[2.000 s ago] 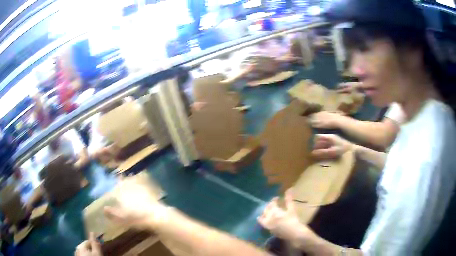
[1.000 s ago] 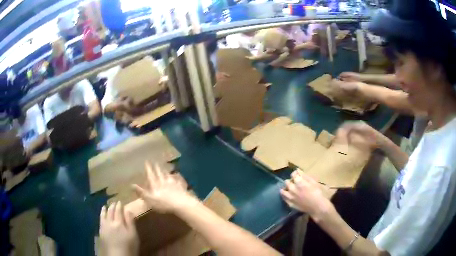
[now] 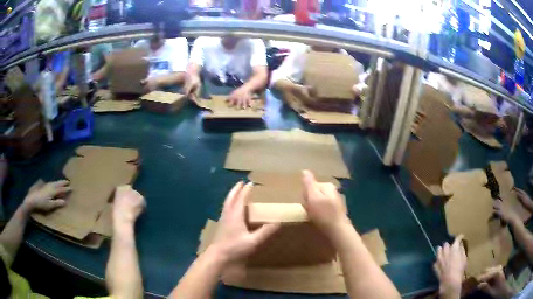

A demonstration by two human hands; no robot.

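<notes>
A part-folded cardboard box [image 3: 292, 245] lies on the green workbench right in front of me. Its lid panel [image 3: 286, 153] lies flat, pointing away from me. A narrow wall strip [image 3: 277, 212] is raised between my hands. My left hand [image 3: 236, 225] holds the left end of this wall, thumb across the front and fingers behind. My right hand [image 3: 323, 201] grips the wall's right end, with a finger pointing up. Side flaps spread out flat at the left and right of the box.
A neighbour's hands at the left rest on a flat blank [image 3: 96, 187]. Hands at the right handle another blank [image 3: 476, 219]. Across the bench [image 3: 175, 163], workers fold boxes. A blue plastic basket [image 3: 78, 125] stands at the back left. Pale posts [image 3: 404, 117] and an upright lid [image 3: 433, 143] stand at right.
The view has swung left, so the neighbour at the right is now mostly out of the picture. My hands have moved to the two ends of the raised wall.
</notes>
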